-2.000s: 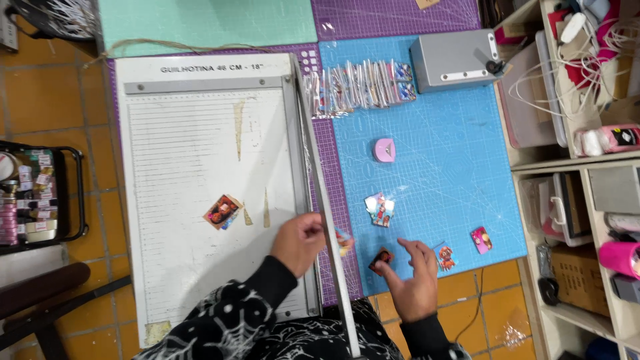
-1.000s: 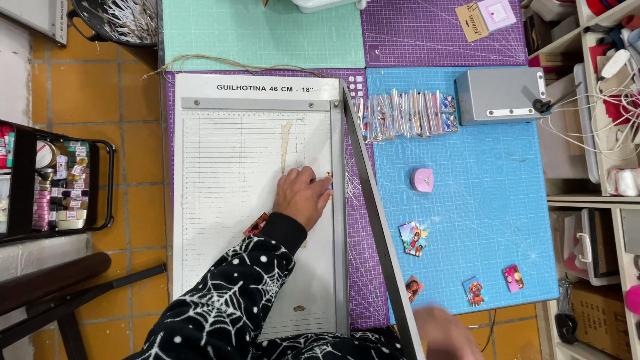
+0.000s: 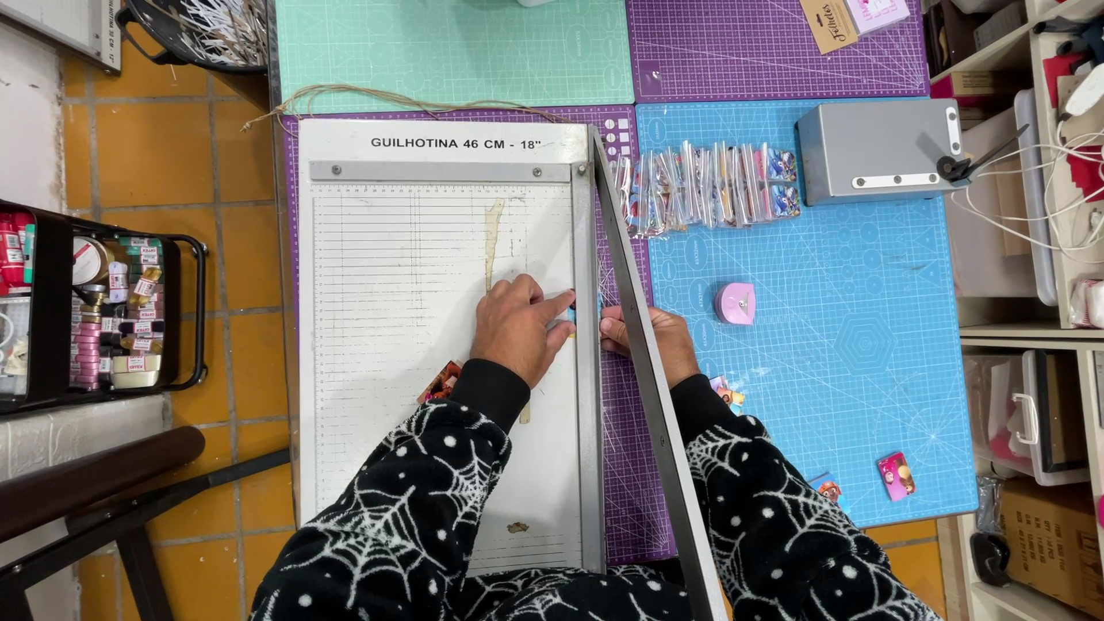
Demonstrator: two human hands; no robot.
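A guillotine paper trimmer with a white ruled bed lies on the table, its long metal blade arm slanting away from the bed's right edge. My left hand presses a small printed card at the metal edge strip; most of the card is hidden. Under the raised arm, my right hand has thumb and fingers pinched at the strip's other side; whether it grips the card's edge cannot be told. A small stack of printed cards lies beside my left sleeve.
On the blue cutting mat lie a pink corner punch, a pink printed card and others partly behind my right sleeve. A row of clear-wrapped packets and a grey metal box stand farther back. Twine lies behind the trimmer.
My right hand has moved from the lower right of the trimmer up to its cutting edge, under the blade arm. My left hand remains at the edge strip, where it was one second ago.
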